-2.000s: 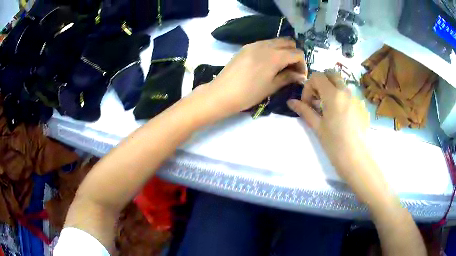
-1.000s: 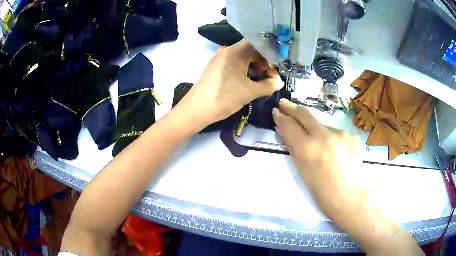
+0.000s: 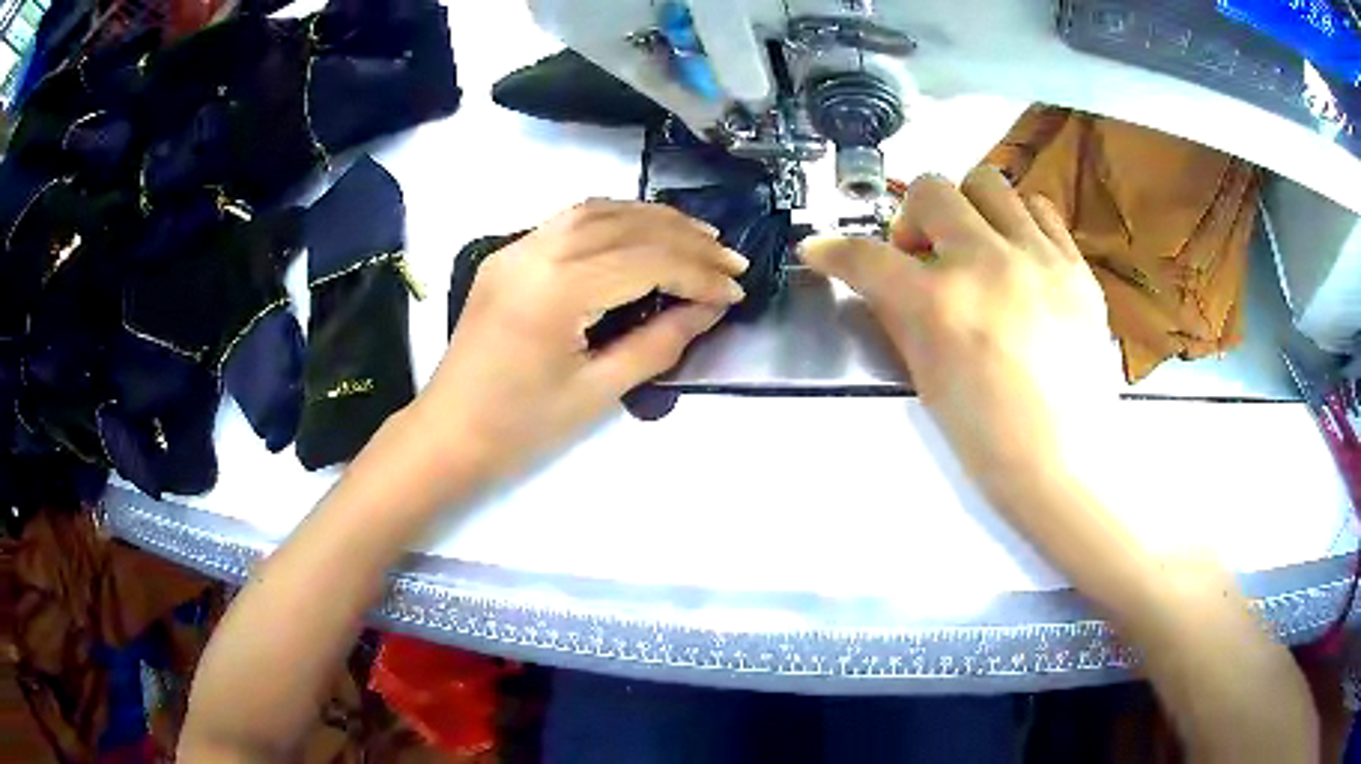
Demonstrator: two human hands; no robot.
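A dark navy and black fabric piece [image 3: 731, 224] lies at the presser foot [image 3: 788, 176] of the white sewing machine. My left hand [image 3: 620, 299] is on the piece's left part, with thumb and fingers curled around a dark fold; part of the piece is hidden under it. A dark rounded end sticks out below my left hand. My right hand [image 3: 955, 276] is to the right of the presser foot, thumb tip near the piece's right edge, fingers bent over the metal parts. Whether it grips anything is not clear.
A stack of brown cut pieces [image 3: 1157, 224] lies right of the needle. A dark pouch piece with a gold zip [image 3: 355, 321] lies at left, beside a heap of dark pieces [image 3: 179, 254]. The ruler edge [image 3: 746, 652] runs along the front; red-orange cloth [image 3: 440, 690] is below.
The view has shifted. My right hand has moved from the front of the piece to the right side of the presser foot. My left hand has drawn back slightly from the needle.
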